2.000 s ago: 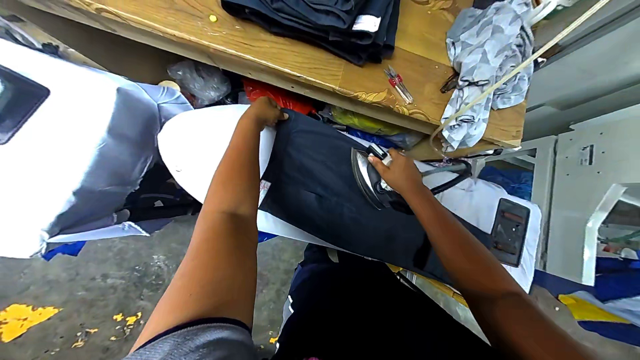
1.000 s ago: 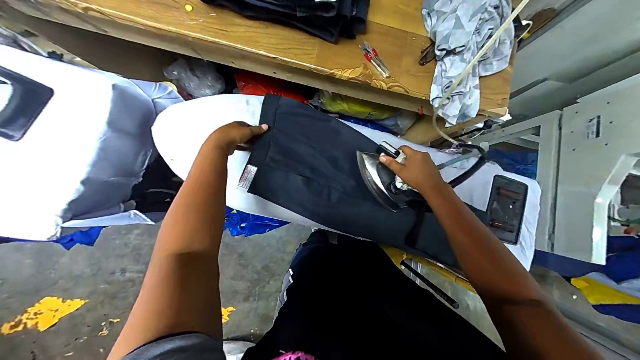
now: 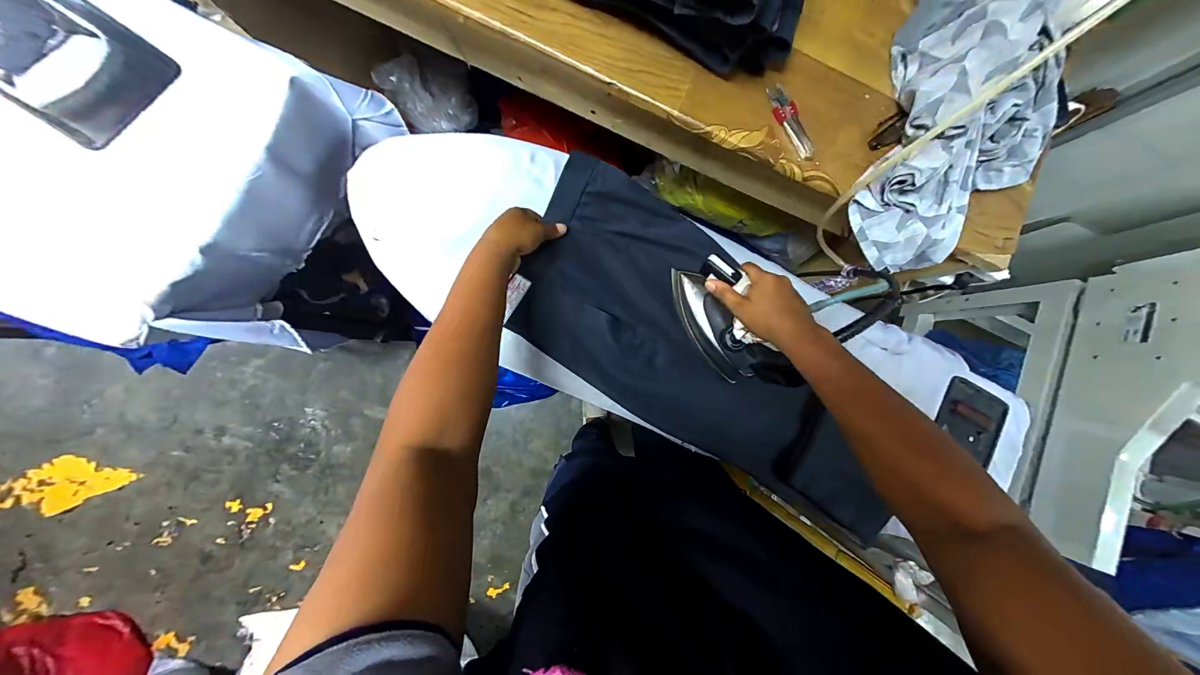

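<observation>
Dark trousers (image 3: pixel 609 281) lie flat along a white padded ironing board (image 3: pixel 441 187), the waistband toward the board's rounded end. A white label shows at the waistband edge. My left hand (image 3: pixel 520 234) rests at the waistband, thumb on the cloth; whether it pinches the fabric cannot be told. My right hand (image 3: pixel 764 300) is closed on the handle of a steam iron (image 3: pixel 708 328), whose soleplate is on or just over the middle of the trousers. A hose and cable run from the iron toward the upper right.
A wooden table (image 3: pixel 712 122) behind the board holds folded dark garments (image 3: pixel 727 28), red-handled thread snips (image 3: pixel 792 122) and a grey patterned cloth (image 3: pixel 975 122). A black iron rest (image 3: pixel 972 417) sits at the board's right end. Another white padded board (image 3: pixel 187 187) stands at left.
My left hand has come from the trousers' far edge to the waistband's middle. The waistband now lies straighter across the board. My right hand still holds the iron on the trousers.
</observation>
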